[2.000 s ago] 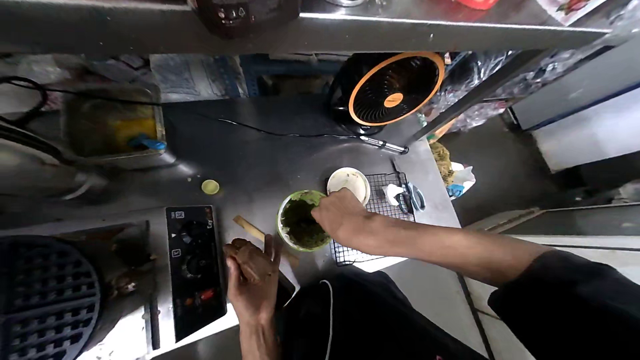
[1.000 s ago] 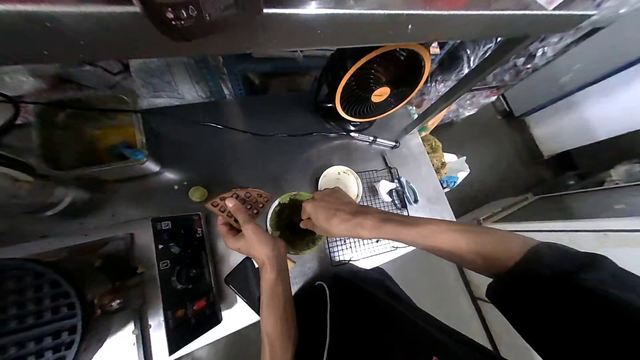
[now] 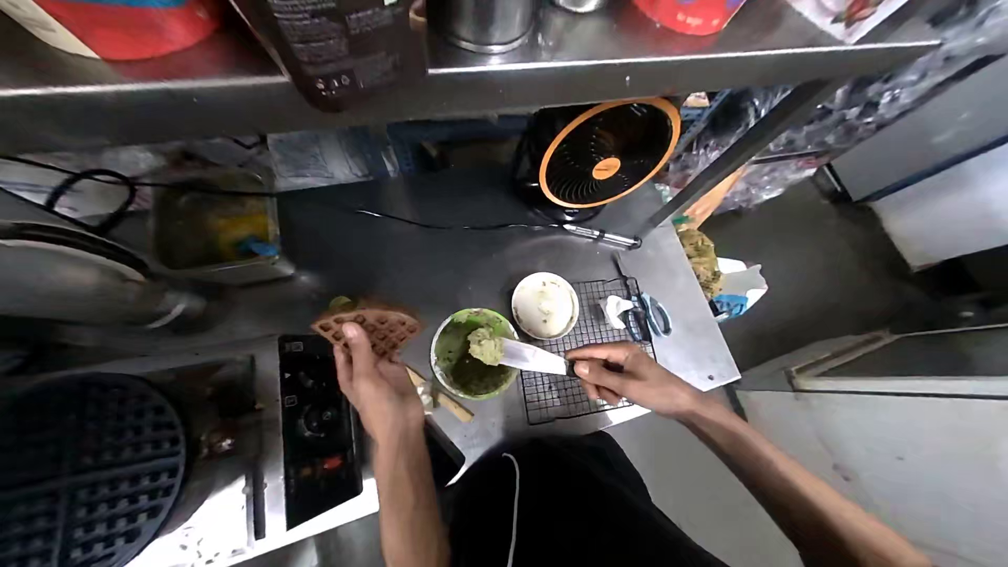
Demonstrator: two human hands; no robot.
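Observation:
My left hand (image 3: pixel 378 386) holds a brown waffle wedge (image 3: pixel 386 329) by its lower edge, left of the green bowl. My right hand (image 3: pixel 622 376) grips the dark handle of a spatula (image 3: pixel 535 357) with a wide pale blade. A lump of green paste (image 3: pixel 485 346) sits on the blade's tip, over the bowl (image 3: pixel 441 382), whose inside is smeared with dark green paste. Just right of it stands a white bowl (image 3: pixel 545 305) with a whitish content. A yellow-green round thing (image 3: pixel 341 302) shows partly behind the waffle.
A black wire rack (image 3: pixel 551 398) carries blue-handled scissors (image 3: pixel 657 315) and a crumpled white tissue (image 3: pixel 614 311). A black and orange fan (image 3: pixel 610 153) stands at the back. A waffle iron (image 3: pixel 87 472) and black control panel (image 3: pixel 315 433) lie left. A steel shelf (image 3: pixel 551 79) crosses above.
My right hand has moved away from the green bowl, bringing the spatula and its green lump into view. My left hand, empty-looking two seconds ago, took hold of the waffle wedge by one second ago.

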